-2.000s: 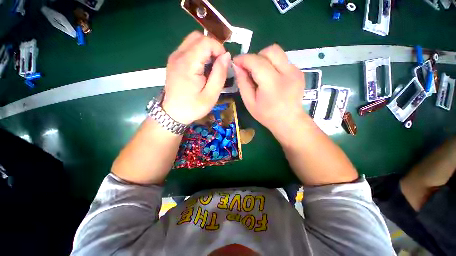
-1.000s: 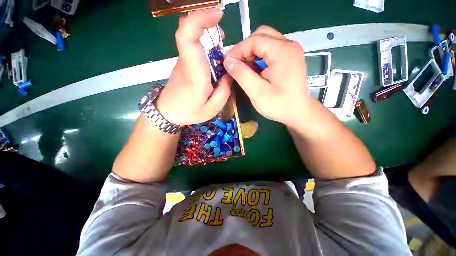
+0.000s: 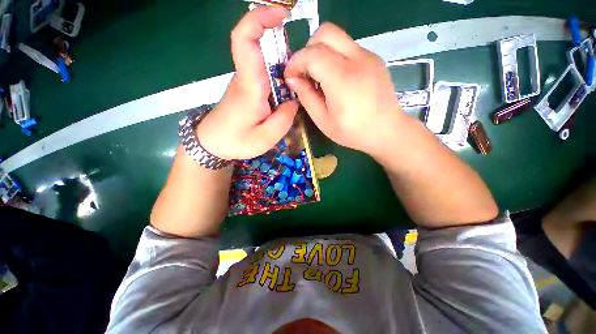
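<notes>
My left hand [image 3: 245, 104] holds a white plastic housing [image 3: 269, 51] between thumb and fingers, turned so that its circuit board [image 3: 277, 81] faces my right hand. My right hand [image 3: 349, 91] has thumb and index finger pinched together at the edge of the board. Whether something small sits between those fingertips is hidden. A copper-brown part shows in a sliver above my left fingertips. The open parts box [image 3: 315, 171] lies below my hands, with blue cylinders [image 3: 287, 176] and red leads [image 3: 251, 190] in it, partly covered by my left hand and wrist.
Another white housing [image 3: 304, 11] lies behind my hands. Several housings [image 3: 541, 68], copper-brown parts [image 3: 512, 111] and blue cylinders lie at right; more units [image 3: 19, 104] lie at left. A pale metal strip [image 3: 457, 40] crosses the green surface. Another person's arm [image 3: 567, 218] is at right.
My left hand has turned the housing so its board shows, and my right fingers have stayed close to it. The blue cylinder seen by my right hand a second ago no longer shows. Surrounding units have shifted in view.
</notes>
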